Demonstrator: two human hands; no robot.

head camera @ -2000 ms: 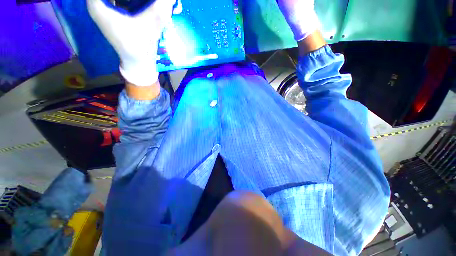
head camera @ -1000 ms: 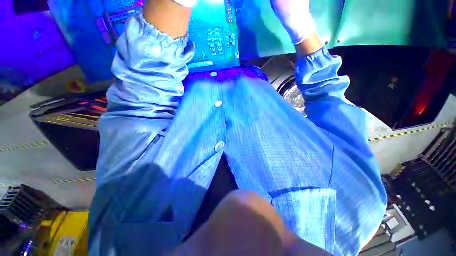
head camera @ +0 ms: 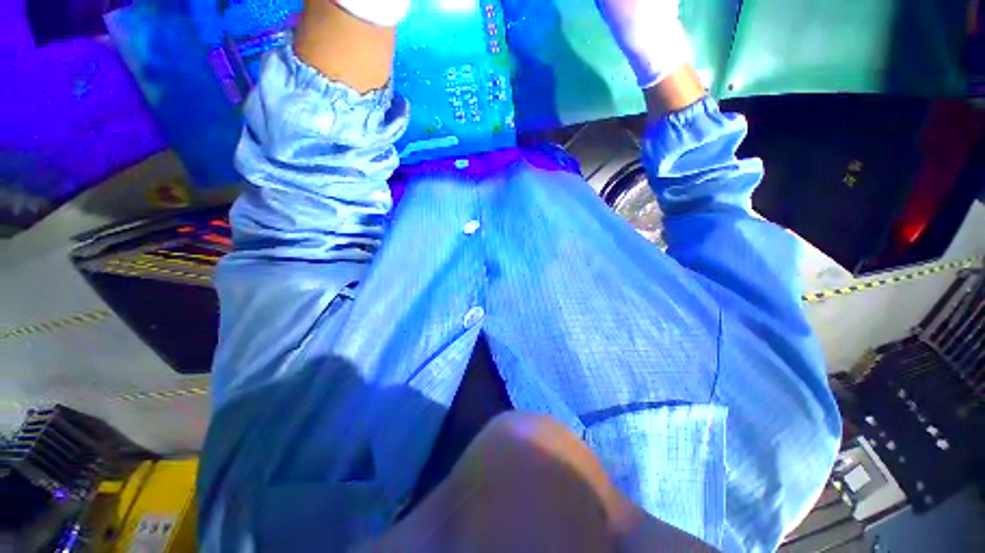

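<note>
A printed circuit board (head camera: 459, 92), cyan-blue with small pale marks, lies on the bench at the top centre, its near edge at my lap. The upper part of it is cut off by the frame. My left hand (head camera: 373, 9), in a white glove, reaches over the board's left side; only the glove's cuff end shows and the fingers are out of the picture. My right hand (head camera: 646, 38), in a white glove, is right of the board over the green mat (head camera: 799, 49). Its fingers are cut off by the top edge.
A black bin (head camera: 162, 292) with red and yellowish strips stands low left. A dark bin (head camera: 853, 178) with a red piece is at right. A round metal disc (head camera: 637, 205) lies beside my right sleeve. A yellow box (head camera: 162, 502) and black racks (head camera: 918, 416) stand lower down.
My left hand has moved up and right over the board, mostly out of view. A blue-sleeved person at lower left has gone from view. My right hand has barely moved.
</note>
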